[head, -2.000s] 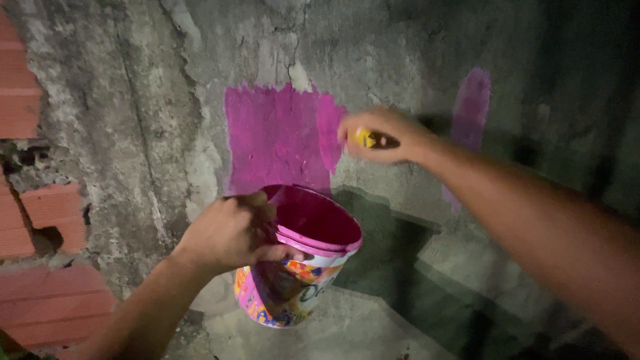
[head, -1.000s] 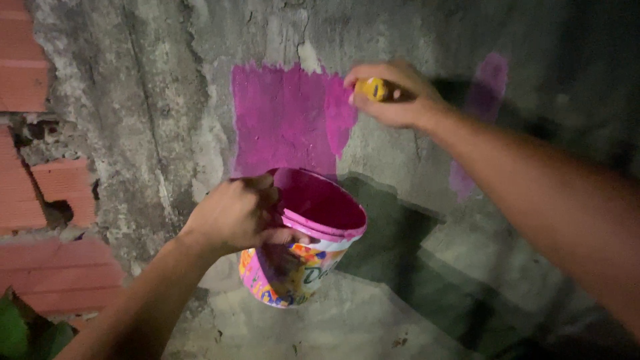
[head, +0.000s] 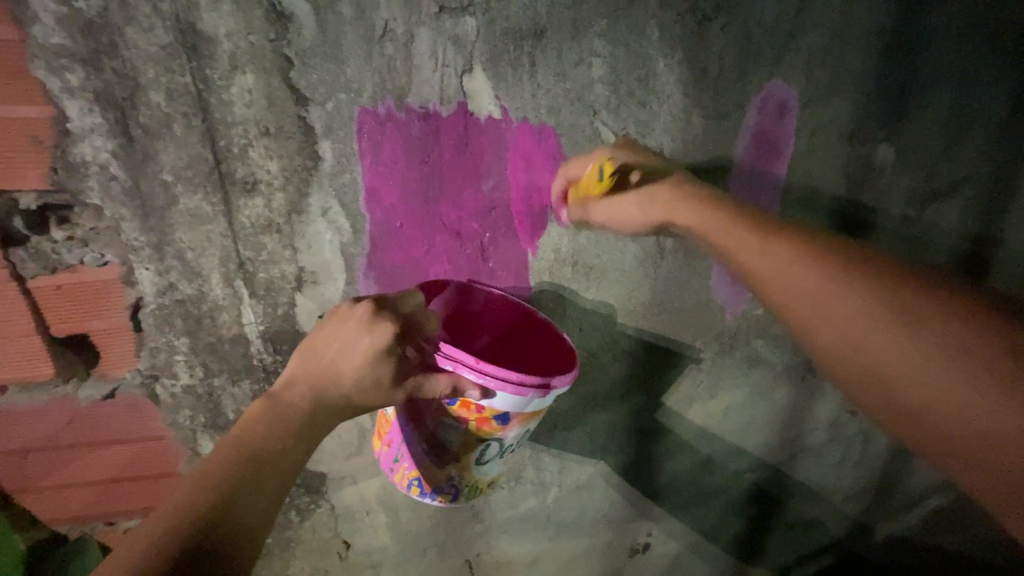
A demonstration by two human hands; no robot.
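My left hand (head: 372, 360) grips the rim of a plastic paint bucket (head: 472, 448), which tilts in front of the wall. Its inside is coated magenta, and its printed side is colourful and bears writing. My right hand (head: 620, 188) is closed around a yellow handle (head: 596, 180), at the right edge of a magenta painted patch (head: 436, 192) on the grey wall. The far end of the handled tool is hidden behind my fingers. Further right, a thinner, paler purple stripe (head: 768, 144) runs down the wall, partly behind my right forearm.
The rough cement wall (head: 624, 48) fills most of the view, with cracks and flaked spots. Broken edges expose red hollow bricks (head: 80, 320) at the left. Green leaves (head: 12, 548) show in the lower left corner. Shadows of the arms and bucket fall on the wall.
Compared with one second ago, my right hand is lower beside the patch, still holding the yellow handle. My left hand keeps its hold on the bucket.
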